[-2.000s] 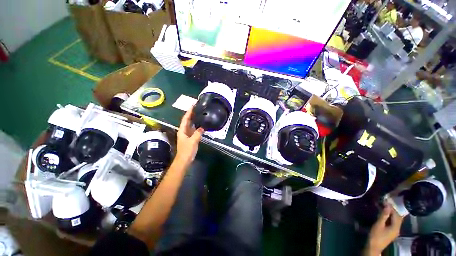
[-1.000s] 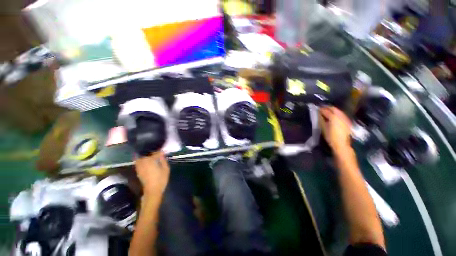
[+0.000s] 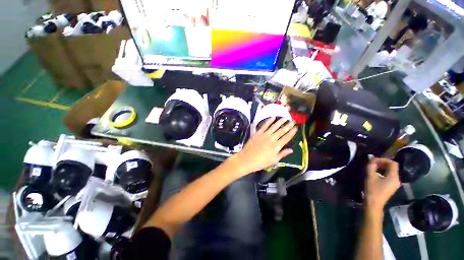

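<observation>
Three white-hooded dome cameras stand in a row on the narrow green bench. The left camera (image 3: 180, 120) has a smooth black ball. The middle camera (image 3: 230, 123) shows small LEDs around its lens. My left hand (image 3: 264, 146) lies over the right camera (image 3: 274, 111) with fingers spread, hiding most of its black ball. My right hand (image 3: 381, 183) is over the right side, fingers curled, beside a dome camera (image 3: 414, 162) on the second bench. Whether it holds anything small cannot be seen. Another camera (image 3: 432, 213) lies below that one.
An open carton heaped with cameras (image 3: 102, 213) is at the left. A monitor (image 3: 208, 33) and keyboard (image 3: 203, 86) are behind the row. A yellow tape roll (image 3: 122, 117) lies at bench left. A bulky black case (image 3: 356, 117) with a white strap stands between the benches.
My left hand has moved right from the left camera to the right camera. My right hand was at a camera on the right bench, then by the strap, and is now back beside the right-bench cameras.
</observation>
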